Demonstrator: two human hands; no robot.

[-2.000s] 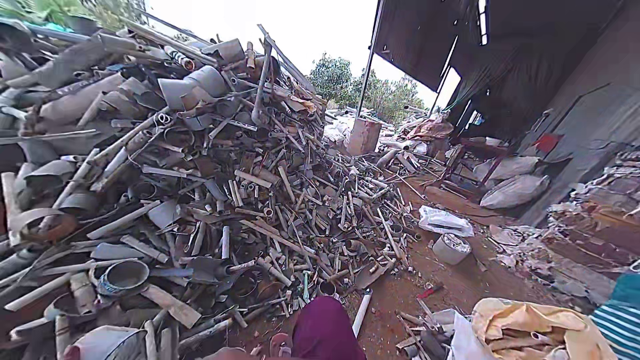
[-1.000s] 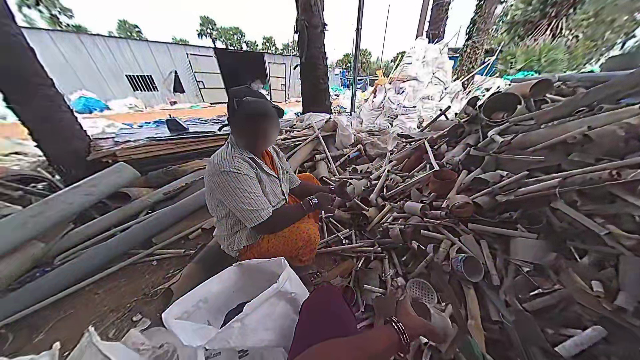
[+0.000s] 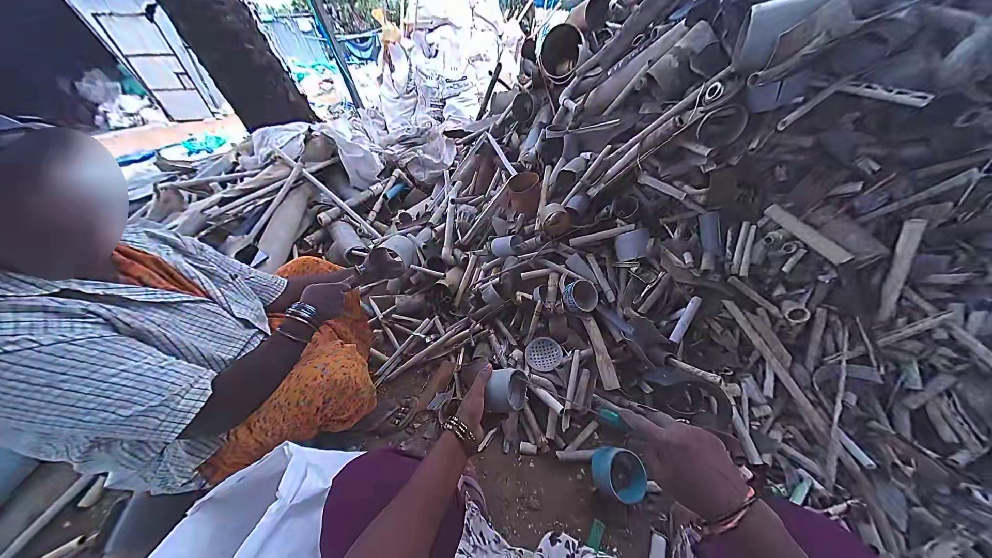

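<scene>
My left hand [image 3: 471,415], with bangles at the wrist, is at the lower middle, its fingers against a short grey pipe piece [image 3: 505,390]. Over the scrap to the right reaches my right hand [image 3: 686,457], palm down; whether its fingers hold anything cannot be told. A blue-green pipe fitting [image 3: 618,474] lies on the ground just left of it. Between and beyond both hands is a round perforated disc [image 3: 544,354] among plastic pipe offcuts [image 3: 601,353]. Part of a green piece [image 3: 612,419] shows by my right fingertips.
A large heap of scrap pipes [image 3: 775,256] rises ahead and to the right. A co-worker [image 3: 271,364] in a checked shirt sits close on the left, hands at the heap's edge. A white sack [image 3: 256,504] lies at my lower left. Behind stand a tree trunk [image 3: 240,62] and white sacks [image 3: 434,77].
The view has swung strongly and now looks down nearer the heap. The left hand, not seen one second ago, is now at a grey pipe piece.
</scene>
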